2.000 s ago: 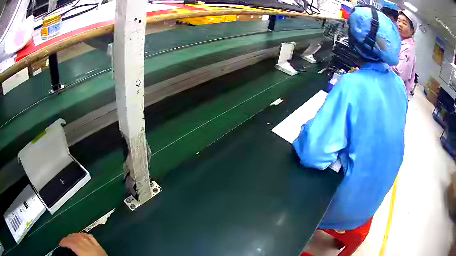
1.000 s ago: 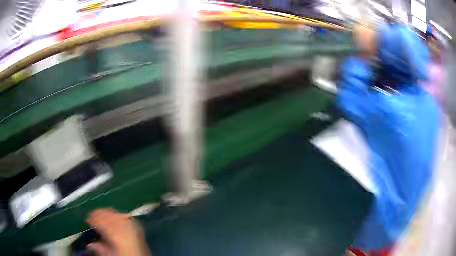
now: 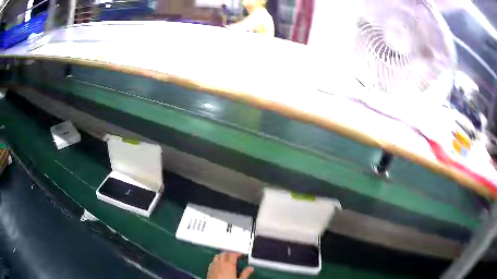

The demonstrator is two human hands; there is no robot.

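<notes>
A white box (image 3: 284, 264) stands at the lower centre right with its lid upright, a lime tab on the lid's top edge and a flat black rectangle inside. A white flat box with dark print (image 3: 215, 228) lies beside it on the left. My left hand (image 3: 226, 267) is bare and cut off by the bottom edge. Its fingers and thumb are apart at the near edge of these two boxes, with nothing visible held; contact is unclear. Another open white box (image 3: 128, 197) with black contents stands further left. My right hand is not in view.
The boxes stand on a green belt (image 3: 163, 234). A smaller white box (image 3: 65, 134) sits at the far left. A wood-edged shelf (image 3: 261, 106) runs above, with a fan (image 3: 389, 46) at the right. A blurred pale post (image 3: 473, 253) stands at the lower right. A dark worktop (image 3: 38, 218) is at the lower left.
The view has swung left. The neighbouring worker has left the picture, and more boxes on the left now show. My left hand appears nearer the printed box and open box than before.
</notes>
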